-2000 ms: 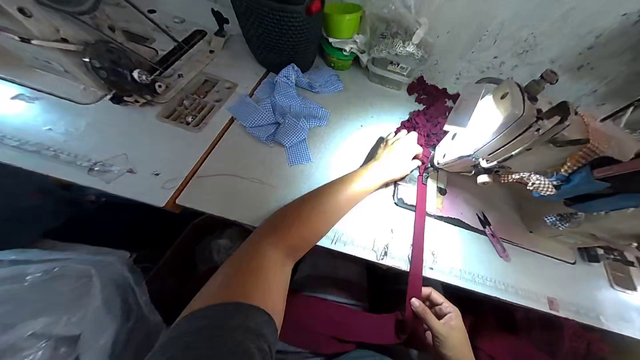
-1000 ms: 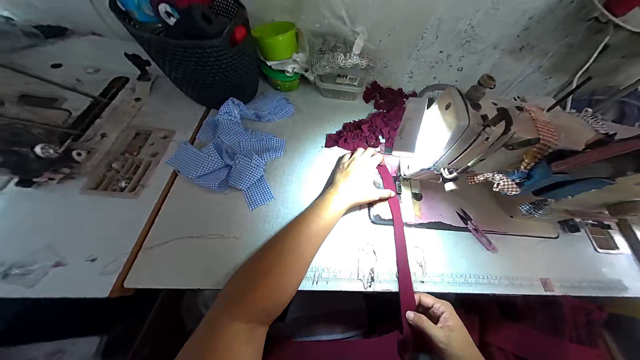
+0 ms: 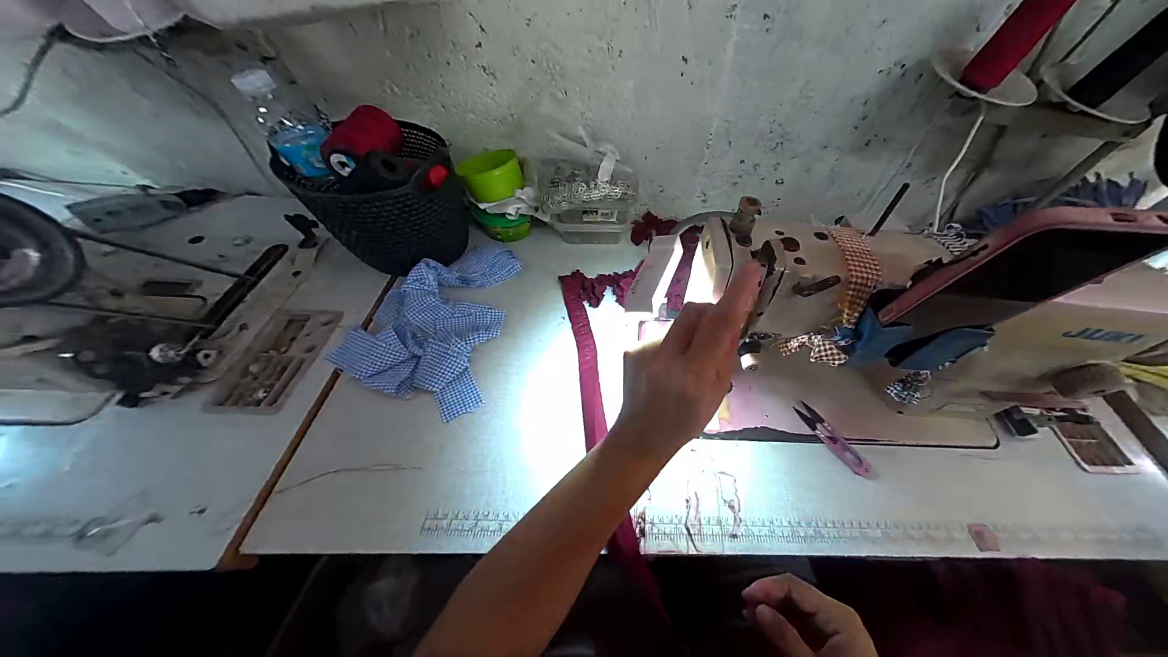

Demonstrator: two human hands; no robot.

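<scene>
My left hand [image 3: 686, 372] is raised at the head of the sewing machine [image 3: 803, 274], its fingers pointing up toward the thread take-up area; no cloth shows in it. Left of the hand, a maroon fabric strip [image 3: 587, 365] runs down the table and over its front edge, passing under my forearm. Its gathered part [image 3: 607, 286] lies behind, beside the machine head. My right hand [image 3: 810, 616] is below the table's front edge with fingers curled, and whether it holds anything is unclear. Pink-handled thread snips [image 3: 835, 441] lie on the right of the machine bed.
Blue checked cloth [image 3: 429, 330] lies left on the table. Behind it stand a black woven basket [image 3: 379, 219], a green cup [image 3: 493, 175] and a clear plastic box [image 3: 589, 224]. A second machine [image 3: 109, 356] is at far left. A phone [image 3: 1031, 260] leans at the right.
My left hand has left the maroon fabric by the needle and risen to the machine head. The right hand has let go of the strip. The strip now lies farther left. The view has shifted.
</scene>
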